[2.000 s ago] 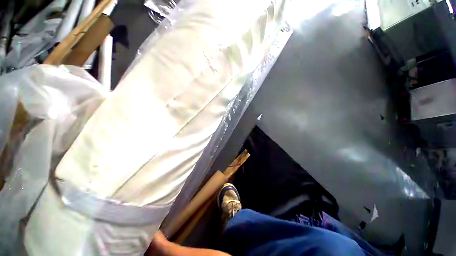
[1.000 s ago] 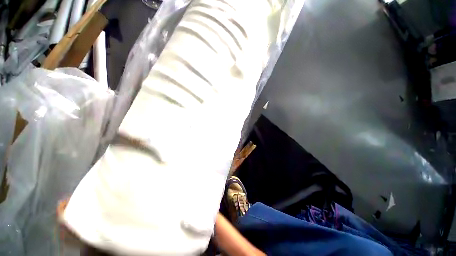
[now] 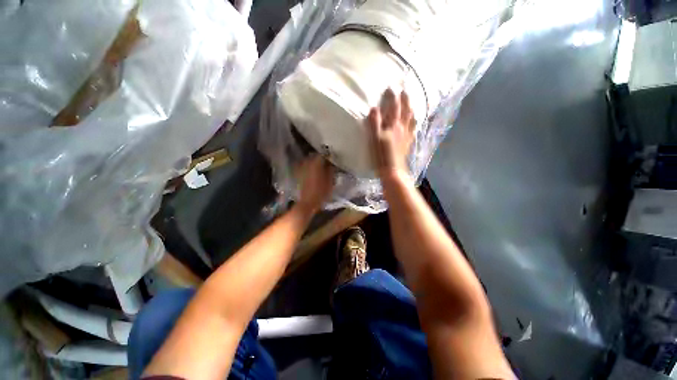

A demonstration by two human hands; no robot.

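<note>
A thick cream fabric roll (image 3: 349,89) lies in front of me, its near end facing me, with a dark band or fold around it further up. Clear crinkled plastic wrapping (image 3: 278,148) surrounds its sides and near end. My right hand (image 3: 392,133) lies on the right side of the roll's near end, fingers spread and pointing away. My left hand (image 3: 315,179) is at the lower left edge of the end, blurred, its fingers partly hidden by the roll and plastic; whether it grips anything cannot be told.
Plastic-wrapped bulk (image 3: 185,67) fills the left. White tubes (image 3: 82,319) lie at the lower left, and another white tube (image 3: 297,325) lies between my legs. My shoe (image 3: 352,256) is below the roll. Grey floor (image 3: 512,185) with scraps is on the right, beside boxes (image 3: 653,211).
The roll's near end now shows further up and away, with plastic around it. Both forearms have come into view, with my right hand on the roll's end. The view has shifted.
</note>
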